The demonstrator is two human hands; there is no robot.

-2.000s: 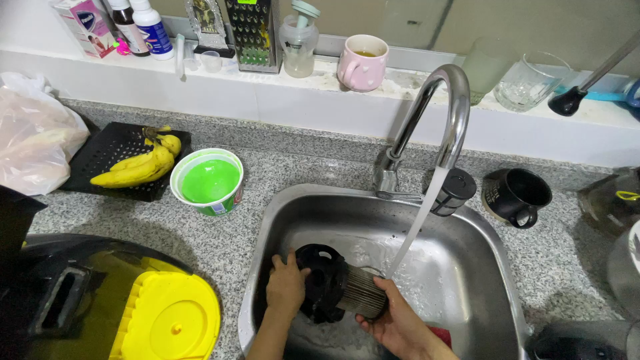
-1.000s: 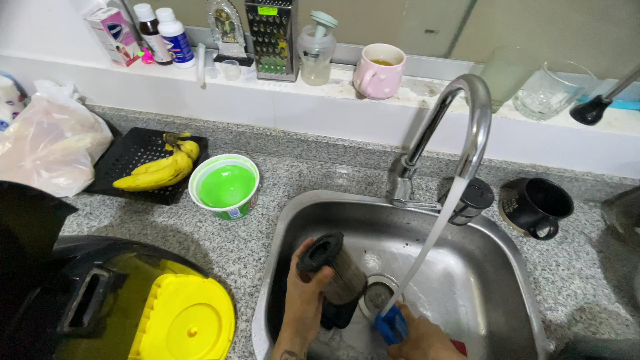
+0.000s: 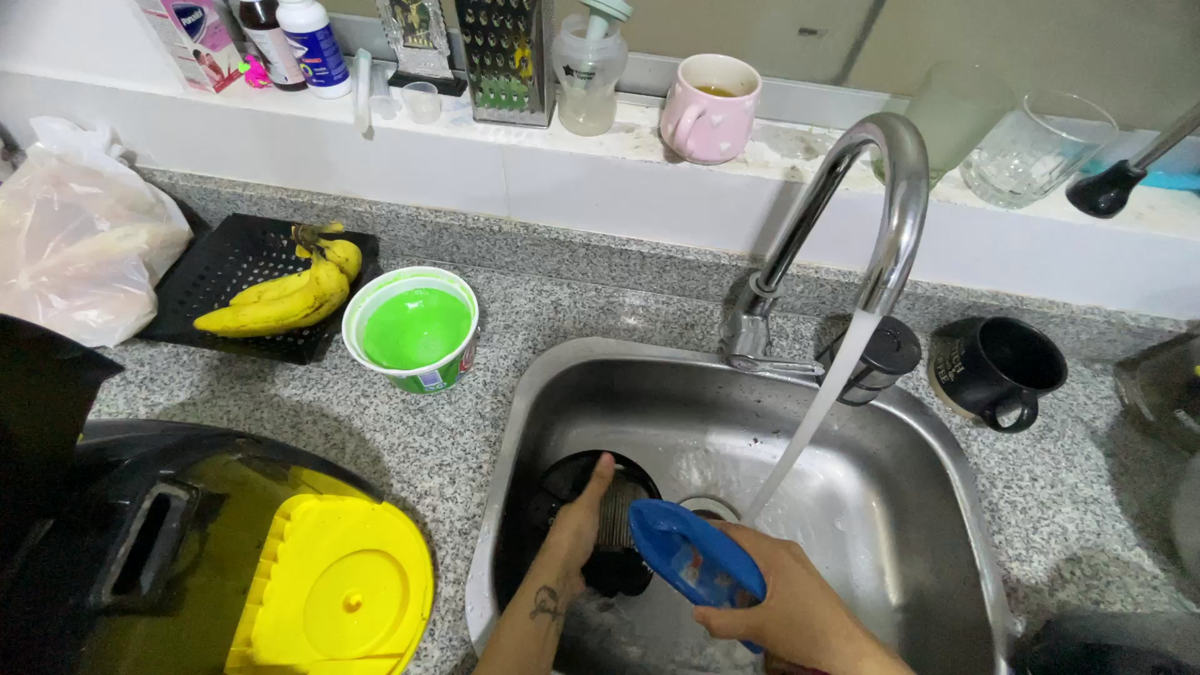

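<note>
At the left side of the steel sink (image 3: 891, 544), my left hand (image 3: 578, 525) holds a black cylindrical filter (image 3: 616, 511) with a pleated middle; most of the fingers are hidden. My right hand (image 3: 778, 591) grips a blue plastic brush (image 3: 698, 553), just right of the filter. The brush's bristles cannot be made out. Water runs from the curved chrome faucet (image 3: 905, 197) into the basin, behind the brush and near the drain (image 3: 710, 508).
Left of the sink stand a green-and-white tub (image 3: 441, 377), a black perforated tray (image 3: 220, 253) with bananas (image 3: 291, 295), and a black appliance with a yellow part (image 3: 352, 600). A black mug (image 3: 1003, 370) sits right of the faucet. A pink cup (image 3: 710, 112) and a grater (image 3: 509, 61) line the ledge.
Two seconds ago both hands were on the filter; now the right holds the blue brush, which has moved from near the drain toward the filter. The filter's pose has changed in my left hand.
</note>
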